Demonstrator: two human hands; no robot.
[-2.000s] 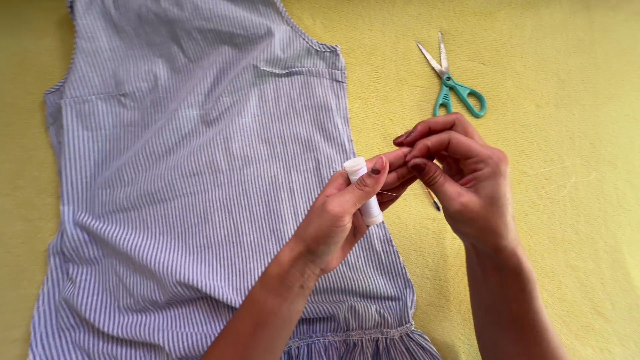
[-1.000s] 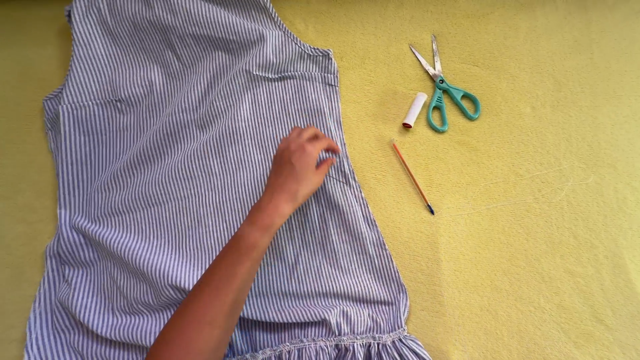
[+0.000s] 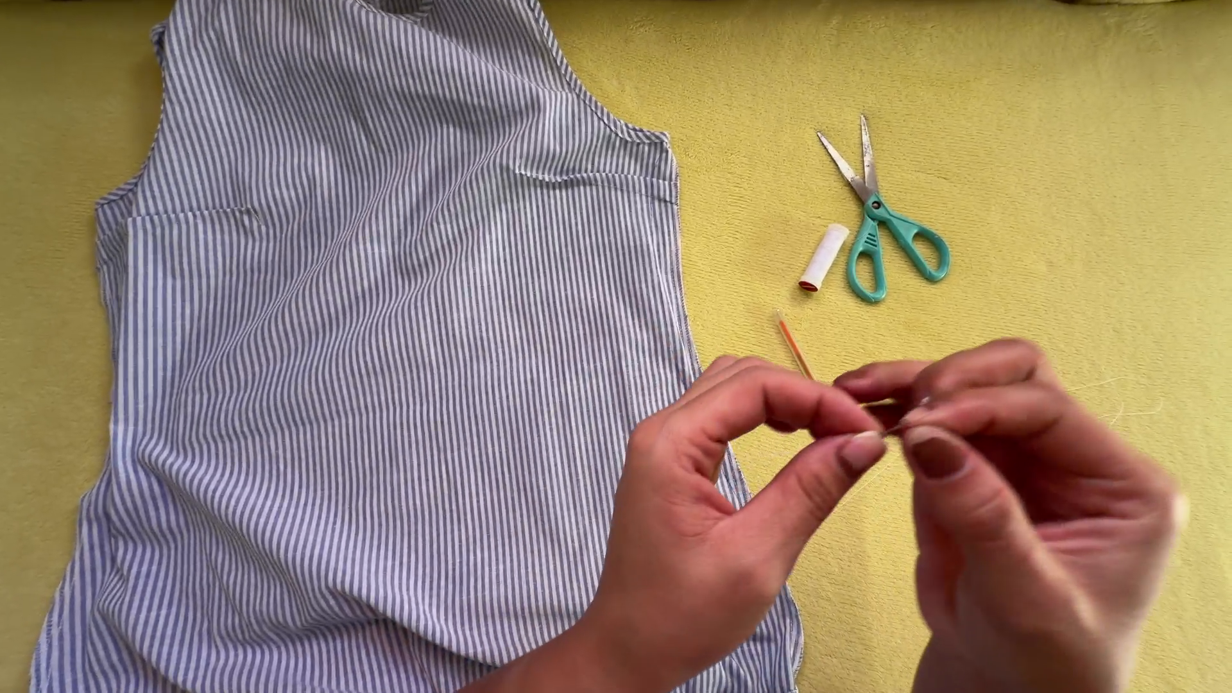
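My left hand (image 3: 731, 520) and my right hand (image 3: 1030, 510) meet fingertip to fingertip above the right edge of a blue-and-white striped sleeveless garment (image 3: 404, 385). Both pinch at a tiny, thin, dark item between them, perhaps a needle; it is too small to tell. Pale thread (image 3: 1136, 412) shows on the yellow cloth just right of my right hand. Behind the fingers lies a thin orange stick-like item (image 3: 791, 339), its lower end hidden. A white thread spool (image 3: 824, 258) lies beside teal-handled scissors (image 3: 874, 207), whose blades are spread.
Yellow fleecy cloth (image 3: 731, 87) lies beneath everything. The garment covers the left and middle of the view, with folds across its lower part. The scissors' blades point away from me, beyond my hands.
Two seconds ago my left hand held the spool; a second ago it lay by the scissors. One hand was then over the garment; now both hands are together at the right.
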